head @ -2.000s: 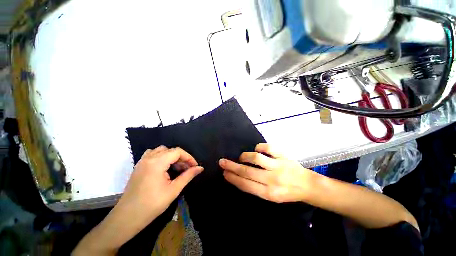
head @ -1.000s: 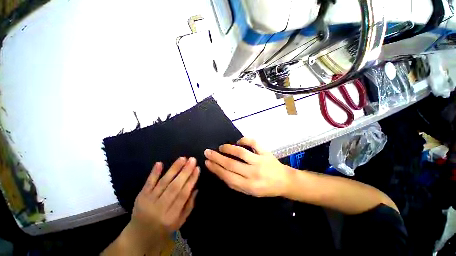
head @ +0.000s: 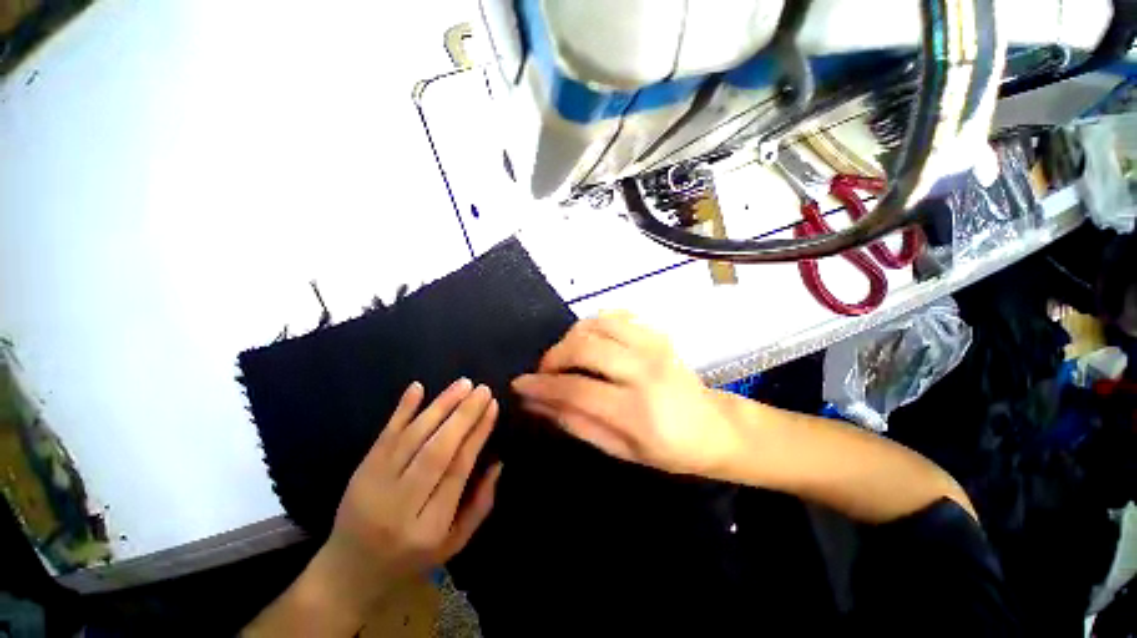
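A black fabric piece (head: 374, 361) with frayed edges and loose threads lies on the white table near its front edge; its lower part merges with my black clothing. My left hand (head: 430, 480) lies flat on the fabric, fingers extended. My right hand (head: 623, 393) is at the fabric's right edge, fingers bent and thumb side hidden; whether it pinches the cloth is hard to tell. The sewing machine (head: 648, 100), white with a blue stripe, stands beyond the fabric. The fabric's top corner lies just short of the needle area.
Red-handled scissors (head: 852, 264) lie right of the needle area, partly behind the dark curved guard (head: 748, 253). A tan strip (head: 722, 237) lies beside the needle area. A clear plastic bag (head: 892, 361) is below the table edge (head: 798, 343) at the right.
The view has shifted, so the table and machine sit further left. My left hand has gone from bent fingers to lying flat on the fabric. My right hand's fingers have bent more at the edge.
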